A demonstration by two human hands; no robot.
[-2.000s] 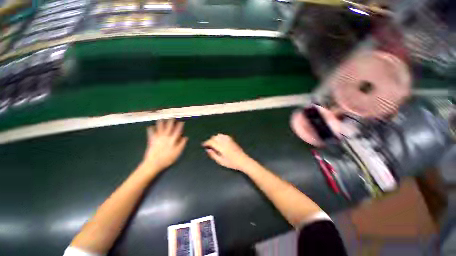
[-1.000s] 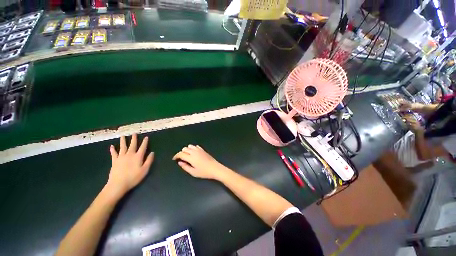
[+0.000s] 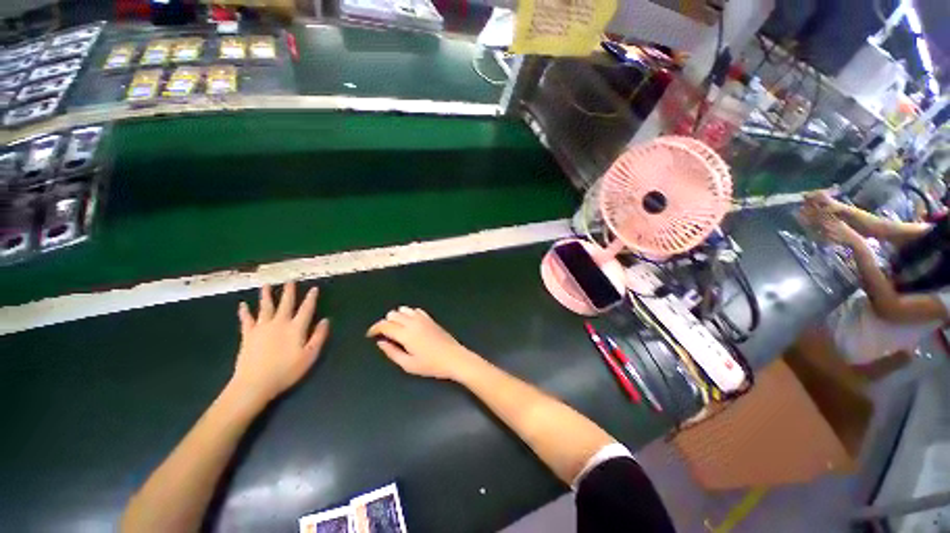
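Observation:
My left hand point(image 3: 277, 344) lies flat on the dark green bench point(image 3: 344, 416), palm down, fingers spread and bare, just in front of the pale edge strip. My right hand point(image 3: 419, 343) rests on the bench to its right, fingers loosely bent, with no object visible in it; its palm side is hidden. Two white-bordered cards with dark print point(image 3: 377, 512) lie side by side at the bottom edge of the picture, partly cut off, touching neither hand.
A pink fan point(image 3: 667, 198) with a smartphone point(image 3: 588, 275) on its base stands right. A red marker pen point(image 3: 611, 362) and power strip point(image 3: 690, 341) lie nearby. A tray of phones point(image 3: 47, 193) is on the green belt point(image 3: 313, 187), left. Another person's arms point(image 3: 870, 245) show far right.
Since two seconds ago the view has shifted and sharpened, with more of the right side showing. Both hands stay on the bench in nearly the same pose.

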